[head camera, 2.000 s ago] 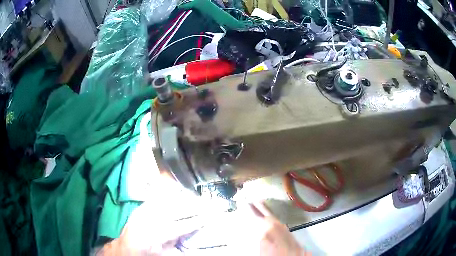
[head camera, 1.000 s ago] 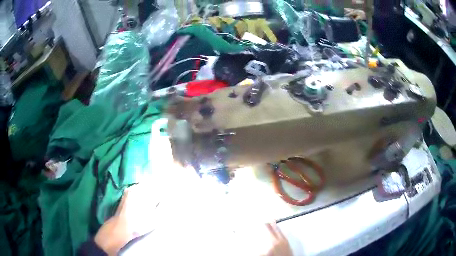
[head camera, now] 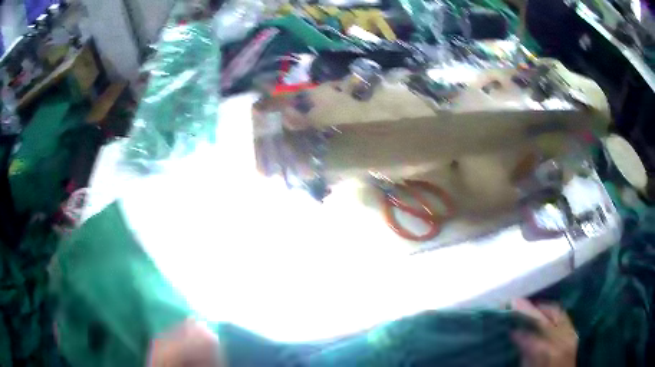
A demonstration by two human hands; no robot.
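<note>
A green garment piece (head camera: pixel 373 342) lies along the front edge of the white sewing table (head camera: pixel 460 276) and over its left corner. My left hand (head camera: pixel 185 345) is at the bottom left on the green cloth, blurred and cut off by the lower edge; its fingers are not clear. My right hand (head camera: pixel 546 333) is at the lower right, blurred, with its fingers on the green cloth at the table's front edge. The beige sewing machine head (head camera: pixel 431 140) stands behind. The needle area is lost in glare.
Orange-red scissor handles (head camera: pixel 416 209) lie under the machine arm. A small dark tray with whitish contents (head camera: pixel 547 219) sits at the table's right end. A clear plastic bag of green pieces (head camera: pixel 176 93) is behind left. Green cloth (head camera: pixel 50 143) is piled at the far left.
Both hands have moved from the needle area to the near edge, the right one also further right. The green cloth has come off the table's left side towards me. The view has shifted.
</note>
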